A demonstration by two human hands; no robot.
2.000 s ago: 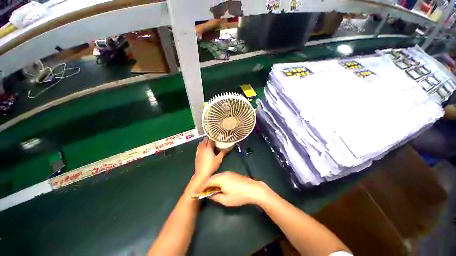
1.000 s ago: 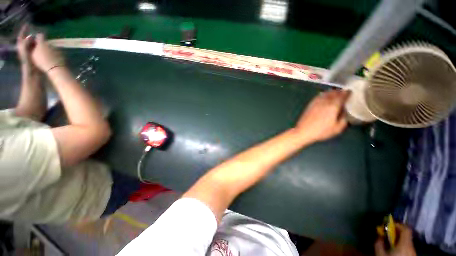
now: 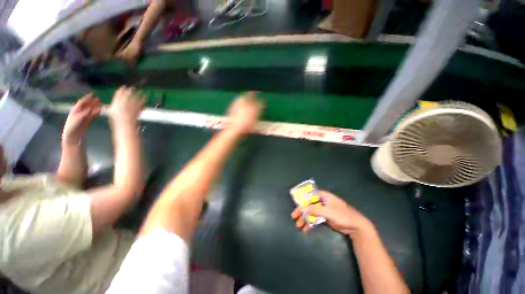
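A yellow housing point(image 3: 306, 195) with pale and silvery edges is held up over the dark green bench, right of the middle. My right hand point(image 3: 331, 213) grips its lower end, with the thumb across the yellow face. My left hand point(image 3: 246, 113) is stretched out over the near edge of the green conveyor point(image 3: 345, 103). It is blurred, and whether it holds anything cannot be made out.
A beige desk fan point(image 3: 446, 146) stands on the bench at right, beside a slanted white post point(image 3: 423, 69). Yellow pieces point(image 3: 508, 118) lie behind it. The stack's wavy side point(image 3: 499, 224) is at far right. Another person point(image 3: 49, 221) works at left; another arm reaches in beyond the conveyor.
My left hand has let go of the fan's base and moved left over the conveyor's edge. My right hand has brought the yellow housing from the lower right towards the bench's middle.
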